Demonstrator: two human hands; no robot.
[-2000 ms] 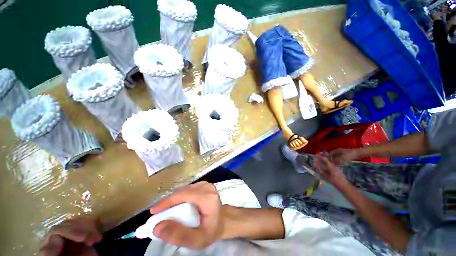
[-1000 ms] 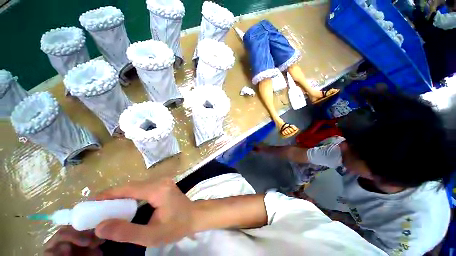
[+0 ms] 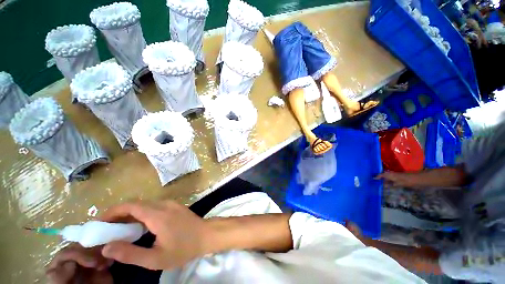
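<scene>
My right hand (image 3: pixel 160 236) holds a white glue bottle (image 3: pixel 102 233) lying nearly flat, its thin teal nozzle pointing left over the tan board. My left hand (image 3: pixel 77 265) is at the bottom left, just below the bottle, dark and blurred; whether it holds anything cannot be told. Several grey-white garment tubes stand in rows on the board, with thick knobbly white cuffs upward; the nearest are a tube (image 3: pixel 166 147) in the middle and a tube (image 3: pixel 232 127) to its right.
Doll legs in blue shorts (image 3: pixel 302 52) lie at the board's right end beside a white spare bottle (image 3: pixel 330 105). A small white scrap (image 3: pixel 276 101) is near them. A blue crate (image 3: pixel 426 50) holds white pieces. At right, a person's hands hold a blue tray (image 3: pixel 343 177) near a red stool (image 3: pixel 401 150).
My right hand has moved left with the bottle, which now lies flatter above my left hand. At right, the other person has straightened up and a blue tray has appeared.
</scene>
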